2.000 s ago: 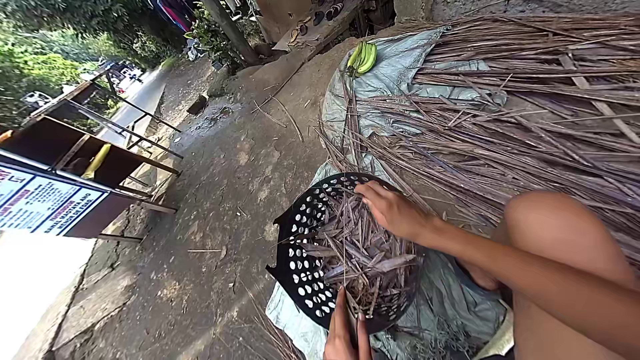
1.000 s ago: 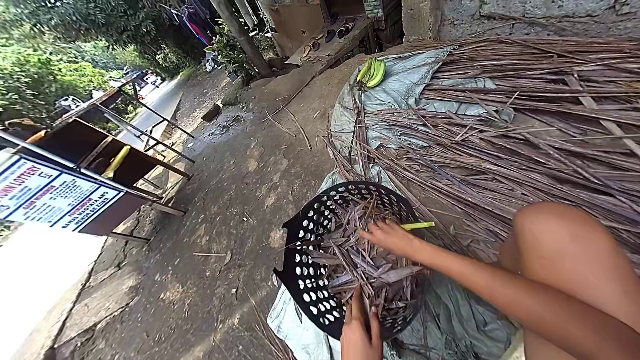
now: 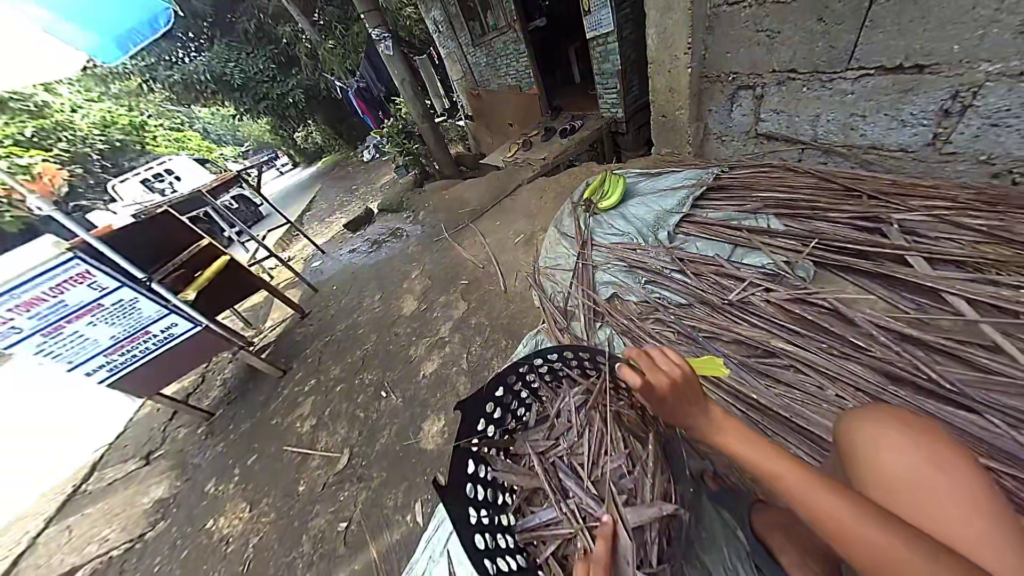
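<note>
My right hand [image 3: 664, 386] is closed around a yellow-green object [image 3: 709, 366], perhaps a tool handle, at the far rim of a black perforated plastic basket [image 3: 490, 480]. Dry brown leaf pieces [image 3: 560, 456] fill much of the basket. At the bottom edge, partly cut off, the fingers of my left hand [image 3: 596, 552] pinch a dry leaf strip [image 3: 621, 520] over these pieces. A thin strand runs between the two hands. Long dry palm-like leaves [image 3: 864, 296] lie spread to the right of the basket, partly on a grey-green sheet [image 3: 632, 228].
Green bananas [image 3: 606, 190] rest on the sheet's far end. A concrete block wall [image 3: 848, 88] stands behind the leaves. Bare ground [image 3: 368, 368] lies left of the basket, with a wooden stand [image 3: 216, 280] bearing a sign [image 3: 96, 320]. Footwear [image 3: 548, 134] sits by a doorway.
The yellow-green object at my right hand shows one second ago and now, but not two seconds ago. The view has tilted up, bringing more of the doorway and wall into sight.
</note>
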